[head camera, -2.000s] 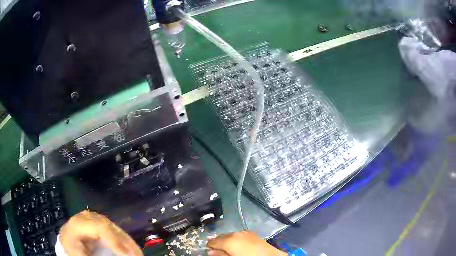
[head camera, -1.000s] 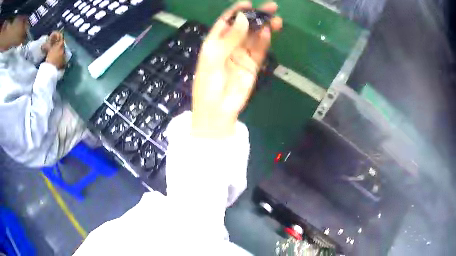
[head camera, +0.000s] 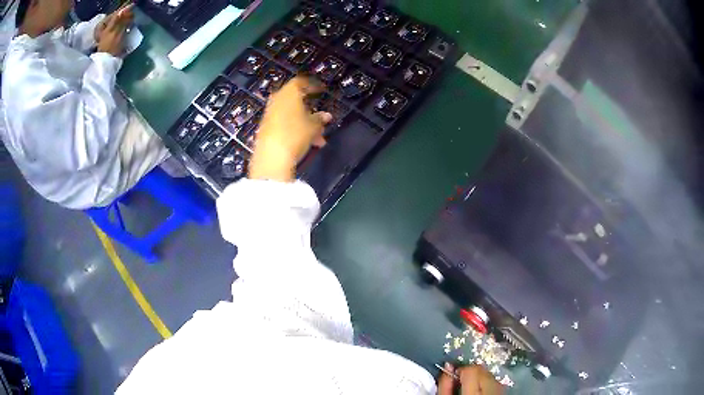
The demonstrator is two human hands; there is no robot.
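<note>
My left hand (head camera: 287,127) is over the black blister tray (head camera: 351,158), with its fingers at a pocket near the tray's middle. A dark housing shows partly at its fingertips; whether it is held or lies in the pocket is hard to tell. Black housings (head camera: 388,103) sit in many pockets; some pockets on the near right side hold none. My right hand (head camera: 471,382) is at the bottom edge, partly cut off, with thin metal tweezers (head camera: 446,372) between its fingers. It is beside the pile of small metal parts (head camera: 480,349).
The black press base (head camera: 533,254) is at the right, with a red button (head camera: 474,318) and a pale button (head camera: 432,272) on its front edge. A person in a white smock (head camera: 69,116) sits at the upper left on a blue stool (head camera: 154,212). A pale strip (head camera: 204,37) lies on the bench.
My left hand has moved from beyond the tray, where it held a black housing up, down and back over the tray. My right hand has come into view at the bottom edge.
</note>
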